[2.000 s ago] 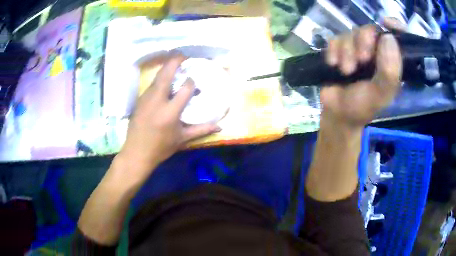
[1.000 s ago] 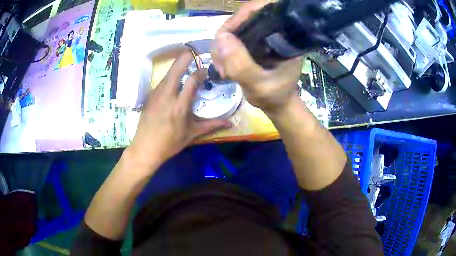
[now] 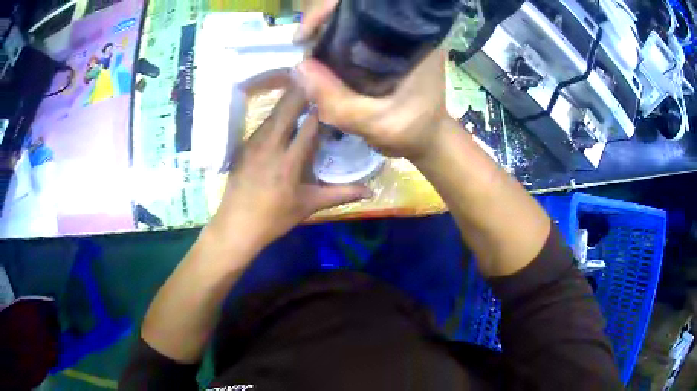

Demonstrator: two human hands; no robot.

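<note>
The white round housing (image 3: 345, 162) lies on the yellowish work pad (image 3: 416, 185), its upper part hidden by my hands. My left hand (image 3: 277, 164) is around the housing's left side, with the thumb along its near rim and the fingers on its top. My right hand (image 3: 382, 107) grips the black electric screwdriver (image 3: 386, 38), held over the housing. The screwdriver's bit is hidden, so its contact with the housing cannot be seen.
A pink princess sheet (image 3: 95, 114) and green printed sheets (image 3: 162, 114) lie at left. Grey-white metallic units (image 3: 535, 65) with black cords stand at right. The blue crate (image 3: 630, 267) with white units is below the bench's right edge. White curved cover (image 3: 238, 126) is behind my left hand.
The screwdriver has swung from the right to over the housing with my right hand. My left hand and the housing have shifted slightly right. The wires seen a second ago are now hidden.
</note>
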